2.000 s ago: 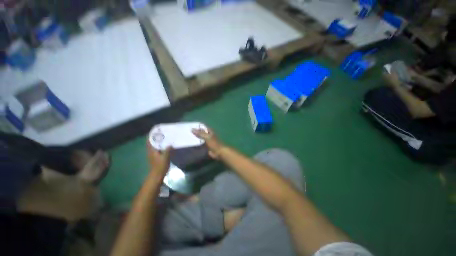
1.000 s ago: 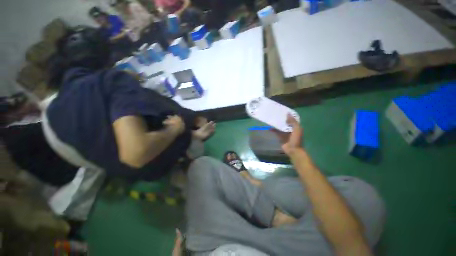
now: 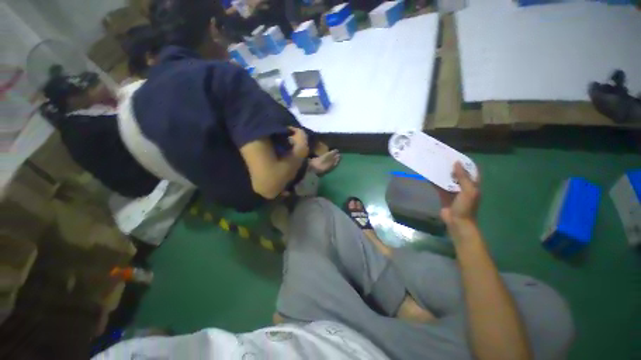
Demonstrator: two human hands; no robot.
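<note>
A white flat oval base cover with a round grille near its far left end is held up above the floor, tilted. My right hand grips its right end, thumb on the upper face. A grey carton with a blue edge stands on the floor just below and behind the cover, partly hidden by my hand. My left hand is not in view; only my white shirt shows at the bottom edge.
Blue-topped cartons stand on the floor at right. A person in dark clothes sits at left. White-topped pallets at the back hold cartons and, at far right, a dark object. Brown cartons are stacked at left.
My view has swung left. My left hand has let go of the cover and left the picture. My right hand alone holds the cover, now tilted.
</note>
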